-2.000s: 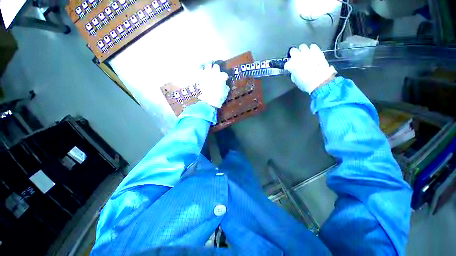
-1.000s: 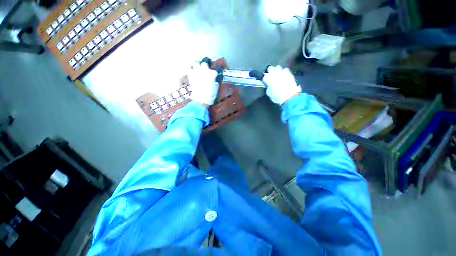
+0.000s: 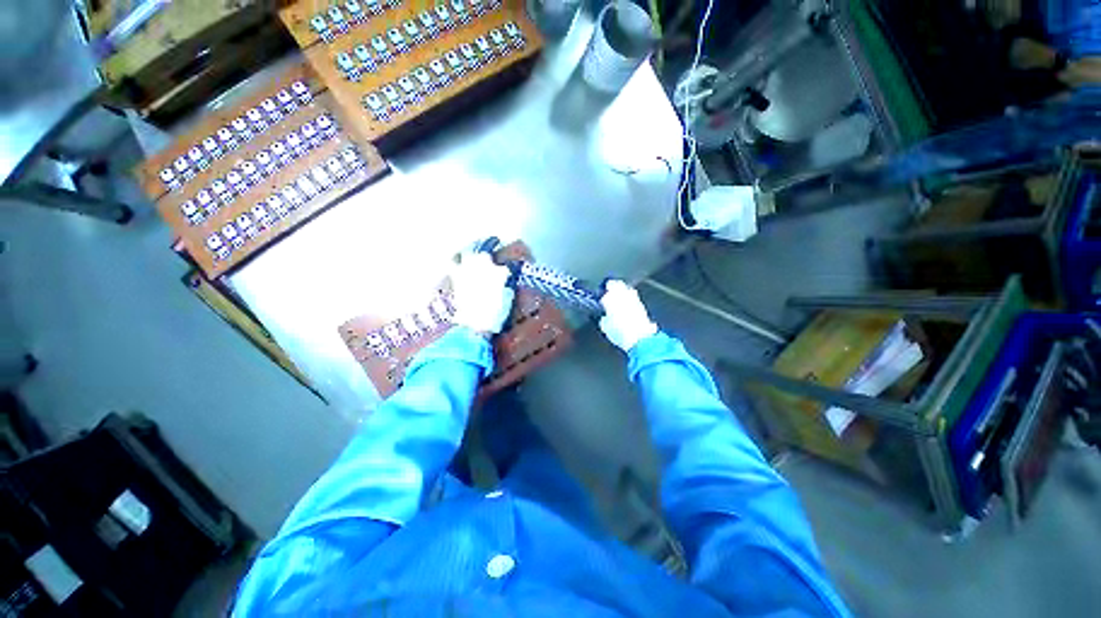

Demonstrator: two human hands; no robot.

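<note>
An orange-brown fixture board (image 3: 531,350) lies on the shiny table in front of me, turned at an angle. Silver-white components (image 3: 411,326) stand in the left part of its far row; the nearer rows show dark slots. My left hand (image 3: 481,290), gloved white with dark fingertips, is over the far row at the tube's left end and hides part of the board. My right hand (image 3: 623,314), also gloved, holds the right end of a component tube (image 3: 558,285). The tube slants down to the right. Whether my left fingers grip the tube or a component is hard to tell.
Loaded boards (image 3: 266,169) lie at the table's far left, with more loaded boards (image 3: 423,60) beyond. A grey cylinder (image 3: 617,46), a white sheet (image 3: 640,121) and a white box with cable (image 3: 727,213) are at the far right. Black bins (image 3: 109,519) stand left, racks (image 3: 936,423) right.
The view has shifted, showing more of the far table. The tube has turned from nearly level to slanting down right, and my right hand has come closer to my left.
</note>
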